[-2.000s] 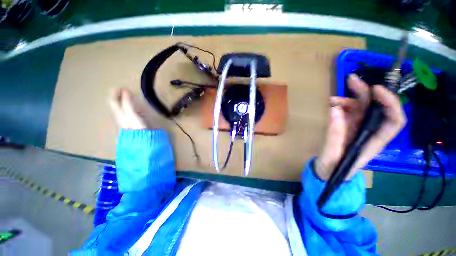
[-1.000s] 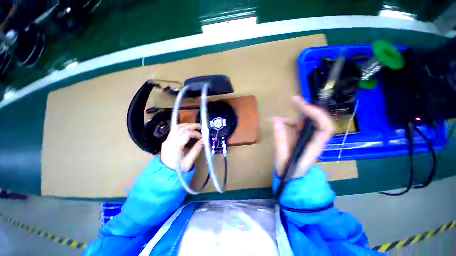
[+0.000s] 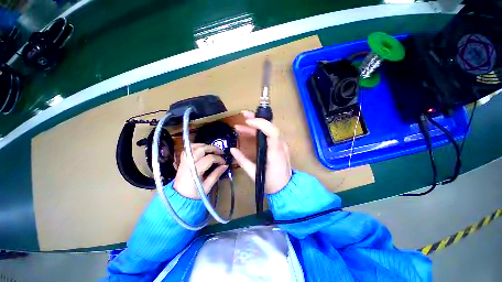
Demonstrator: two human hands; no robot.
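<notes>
The headset's open black ear cup (image 3: 218, 135) lies on the orange-brown fixture (image 3: 247, 144), with two pale hoops (image 3: 192, 150) standing up from it. My left hand (image 3: 199, 172) reaches between the hoops, its fingertips at the ear cup; whether they grip anything is hidden. My right hand (image 3: 273, 155) holds the soldering iron (image 3: 263, 114) upright, its metal tip pointing away from me. My right fingertips are close to the right side of the ear cup. The black headband strap (image 3: 125, 156) lies left of the hoops.
A blue tray (image 3: 389, 144) at the right holds the black iron stand (image 3: 334, 91) with a yellowish sponge (image 3: 346, 129) and a green solder spool (image 3: 386, 46). A black box with a round grille (image 3: 476, 54) is beyond it. More headsets (image 3: 45, 48) lie at the far left.
My left hand has moved from the bare cardboard to the ear cup. My right hand has brought the iron left, from beside the tray to near the cup. The view has shifted right.
</notes>
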